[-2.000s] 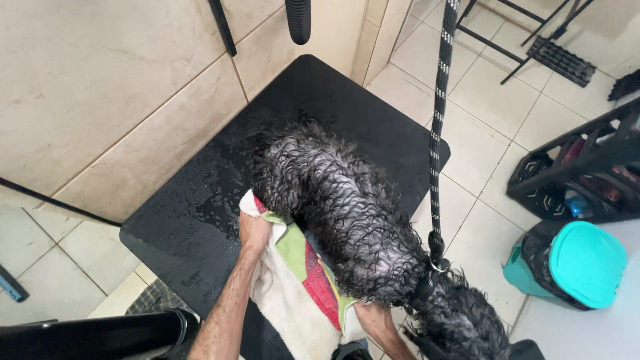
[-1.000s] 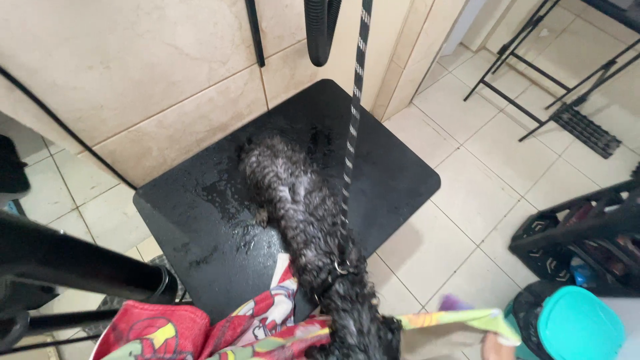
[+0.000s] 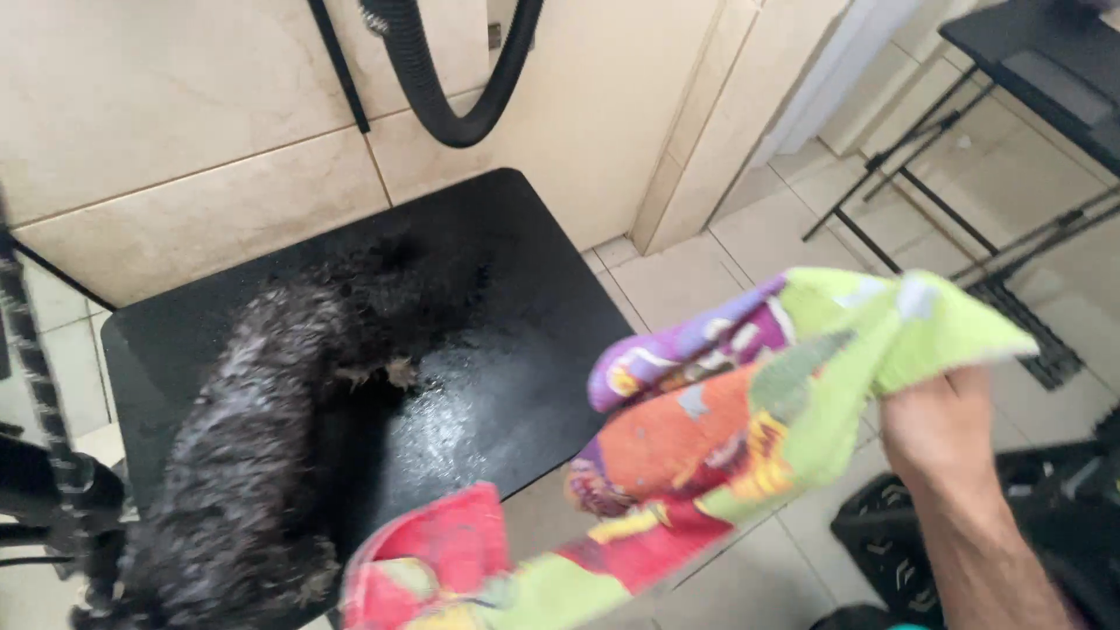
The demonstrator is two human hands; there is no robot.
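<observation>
My right hand (image 3: 936,424) is shut on one end of a colourful patterned towel (image 3: 665,455), which stretches to the lower middle of the view, off the table. My left hand is out of view. On the black grooming table (image 3: 542,350) at left stands a wet dog (image 3: 236,455) with dark curly fur, its back toward the wall and its head end cut off at the bottom left. A black lead with light flecks (image 3: 35,376) runs down the left edge toward the dog. Water glistens on the tabletop beside it.
A black corrugated hose (image 3: 455,122) hangs in front of the tiled wall (image 3: 175,105). A folding table (image 3: 1032,79) stands at the upper right. Black plastic crates (image 3: 901,542) are on the tiled floor (image 3: 744,569) at the lower right. A black post (image 3: 52,490) rises at the left.
The towel, around the dog's side two seconds ago, is now away from it, held out at the right. The dog has shifted to the left side of the table. The left hand has gone out of view.
</observation>
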